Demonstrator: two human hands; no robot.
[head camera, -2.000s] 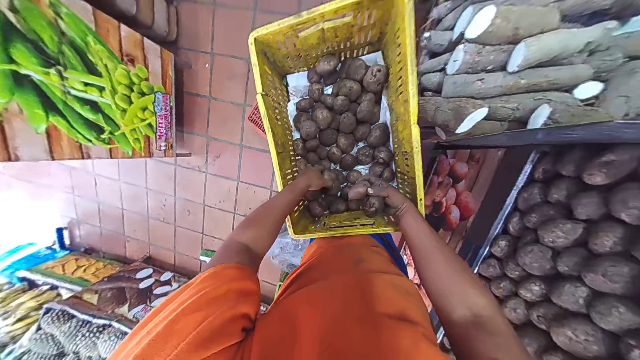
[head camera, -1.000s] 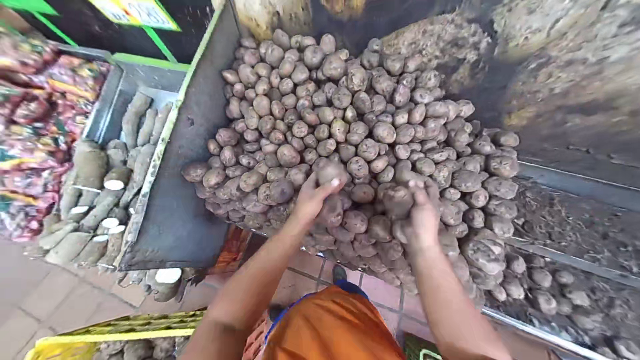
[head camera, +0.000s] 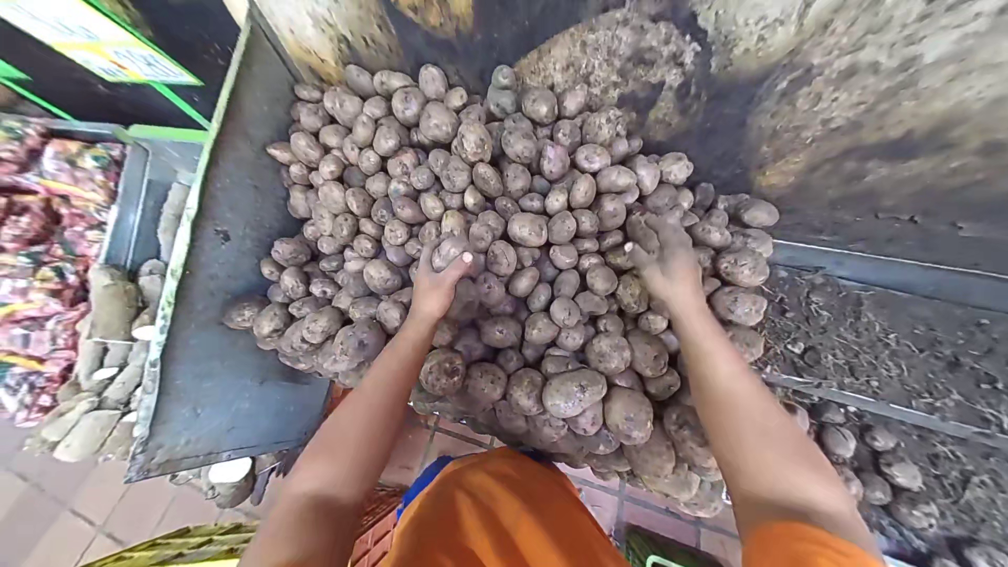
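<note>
A large heap of potatoes (head camera: 528, 228) fills the display bin in front of me. My left hand (head camera: 439, 279) rests on the heap left of centre, its thumb raised and its fingers around or against a potato (head camera: 449, 252); whether it grips that potato is unclear. Farther right, my right hand (head camera: 665, 256) lies on the heap with thumb and fingers spread, touching potatoes, and its fingertips are partly lost among them. Larger potatoes (head camera: 575, 392) lie along the near edge, between my forearms.
A grey metal divider (head camera: 228, 260) bounds the heap on the left, with cassava-like roots (head camera: 114, 307) and red packaged goods (head camera: 47, 252) beyond. A soil-covered shelf (head camera: 882, 339) is on the right. The yellow crate's rim (head camera: 173, 547) shows at lower left.
The view has swung from the yellow crate of potatoes to the bin heap. Since one second ago, both hands have moved farther up the heap, and the large potato at my right hand was let go.
</note>
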